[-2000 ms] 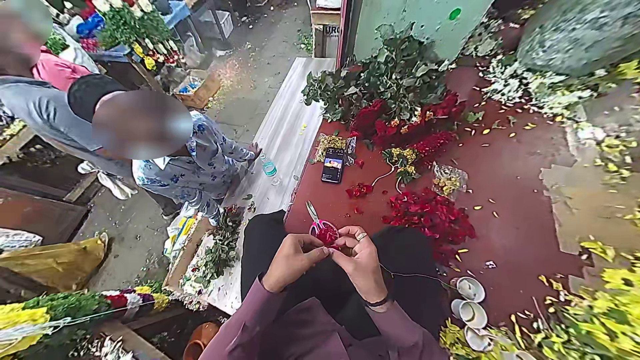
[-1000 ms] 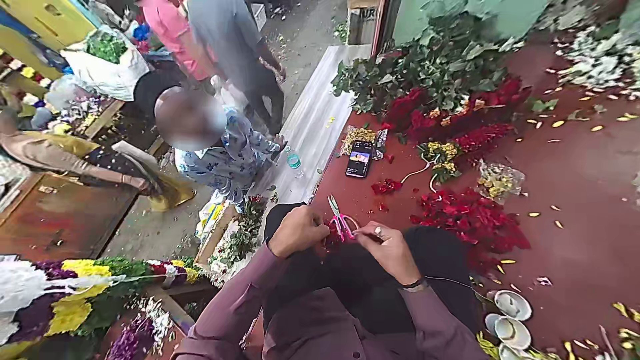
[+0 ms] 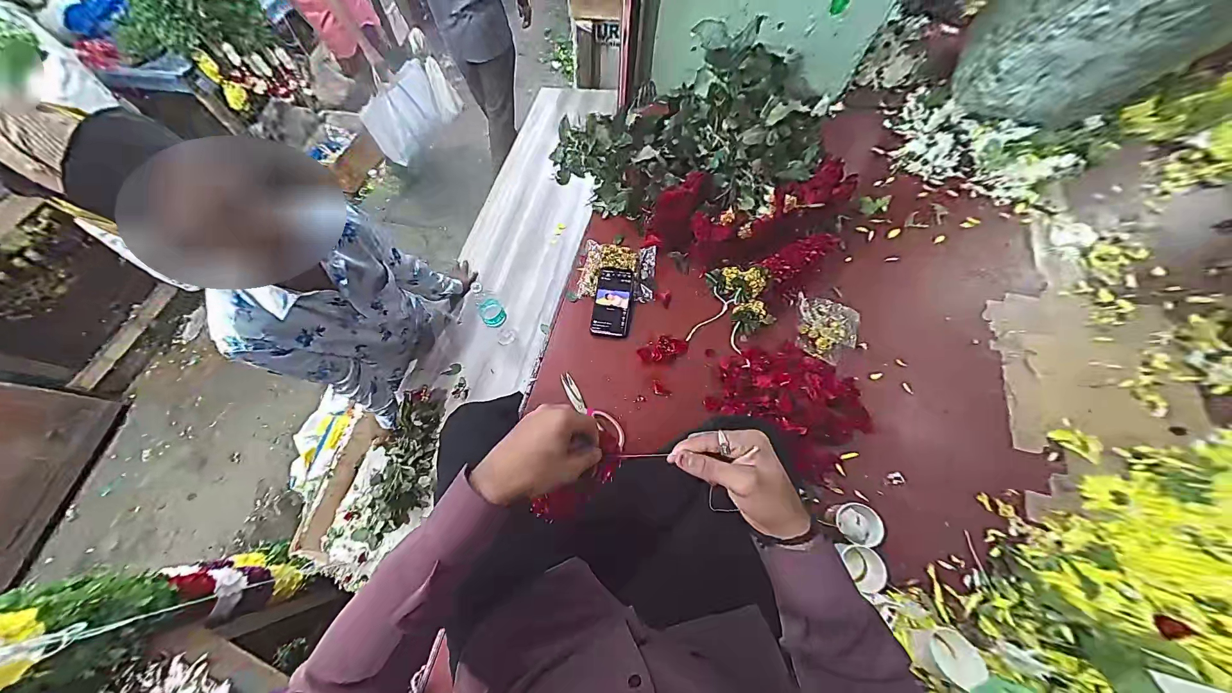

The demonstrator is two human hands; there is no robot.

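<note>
Over my lap, my left hand [image 3: 541, 454] is closed around red petals [image 3: 563, 499] and a thread [image 3: 640, 454]. That thread runs taut across to my right hand [image 3: 741, 476], which pinches it between thumb and finger. Beside my left hand are scissors [image 3: 575, 393] with a pink and white handle; whether the fingers hold them is hidden. On the red surface ahead lie a heap of red petals [image 3: 794, 399], a phone [image 3: 612, 302] with a lit screen, small yellow flower bunches [image 3: 741, 284] and a bag of yellow flowers [image 3: 826, 327].
Leafy green stems [image 3: 712, 125] lie at the back of the red surface [image 3: 943, 385]. White cups [image 3: 859, 526] stand at my right, near yellow flowers [image 3: 1136, 539]. A person in a patterned shirt [image 3: 318, 318] is at the left, by a white ledge [image 3: 539, 202] with a bottle [image 3: 489, 308].
My hands have moved apart, with the thread now stretched between them. The view has shifted. The people walking behind have changed position.
</note>
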